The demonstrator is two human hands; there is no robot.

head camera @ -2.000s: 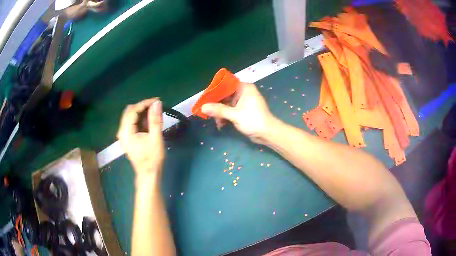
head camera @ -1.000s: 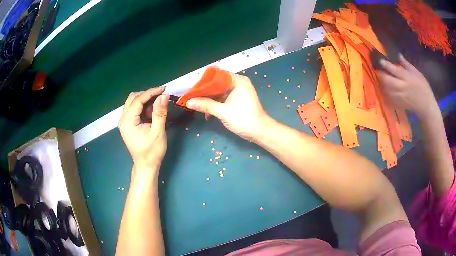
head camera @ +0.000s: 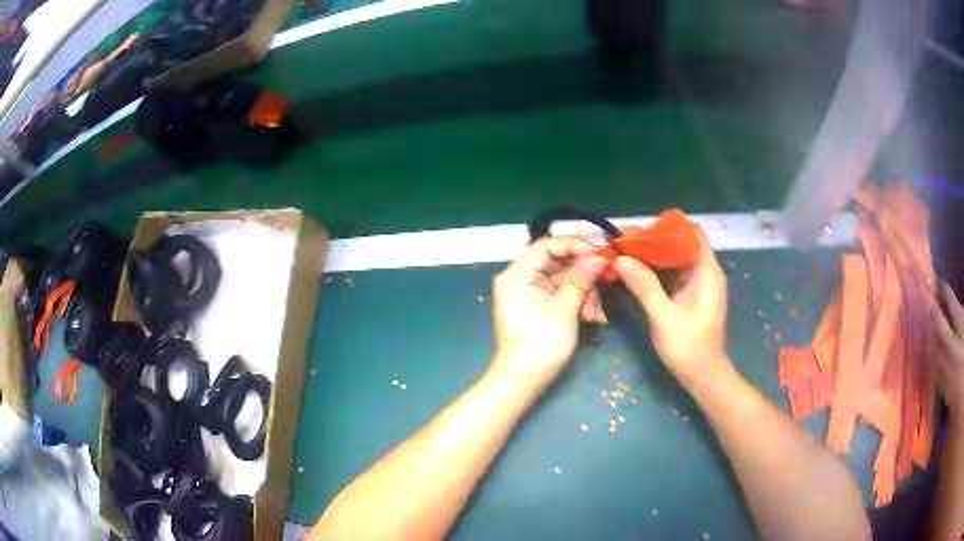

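Note:
My left hand [head camera: 544, 306] holds a thin black ring [head camera: 576, 216], whose arc shows above the fingers. My right hand [head camera: 685, 317] holds a folded orange strap [head camera: 666, 241]. The strap's end meets the ring between the fingertips of both hands, over the near edge of the pale rail. The fingers hide the exact joint, so I cannot tell whether the strap is attached. Several tiny orange plugs [head camera: 615, 402] lie on the green bench below.
An open carton [head camera: 288, 317] with black rings is at left, with orange loops beyond it. A strap pile [head camera: 846, 349] lies at right by another person's hand [head camera: 951, 328]. A pale post [head camera: 861, 127] stands at the rail [head camera: 412, 249]. A black unit with orange [head camera: 227, 118] is on the belt.
The view has swung left, so hands and bench appear further right and more of the carton shows. My hands have come together, bringing the strap's end to the ring.

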